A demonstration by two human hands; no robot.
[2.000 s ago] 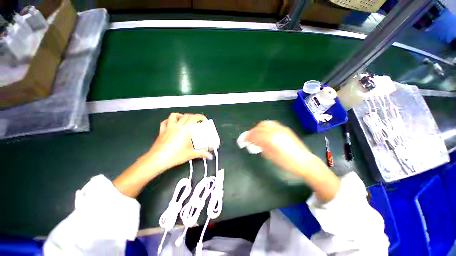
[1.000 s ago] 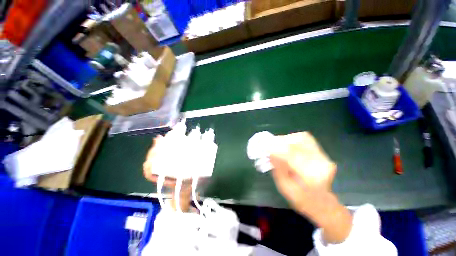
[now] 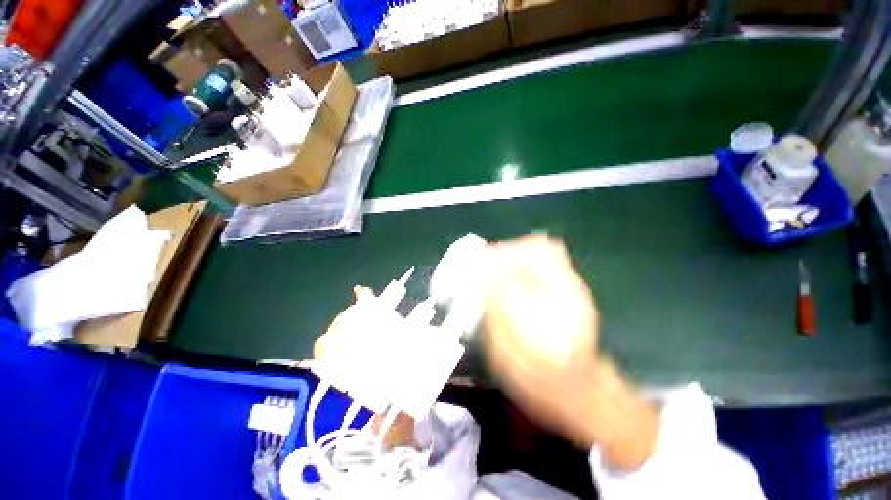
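My left hand point(image 3: 339, 327) holds several white power adapters point(image 3: 391, 354) side by side, pins pointing up and away. Their white cords point(image 3: 366, 454) hang down in coils over my left sleeve. My right hand point(image 3: 540, 327) is blurred and grips a crumpled white cloth point(image 3: 457, 275) against or just over the pin end of the adapters. Most of my left hand's fingers are hidden behind the adapters.
A carton of adapters point(image 3: 311, 146) sits on a clear tray point(image 3: 293, 223) at the back left. At right are a blue tray point(image 3: 740, 200) with a white bottle point(image 3: 782, 173), a red-orange tool point(image 3: 805, 311) and a black pen point(image 3: 861, 293). A blue bin point(image 3: 186, 430) is at lower left.
The view has turned left. My left hand has lifted the adapters off the bench and tilted them, pins away. My right hand has brought the cloth left to the adapters.
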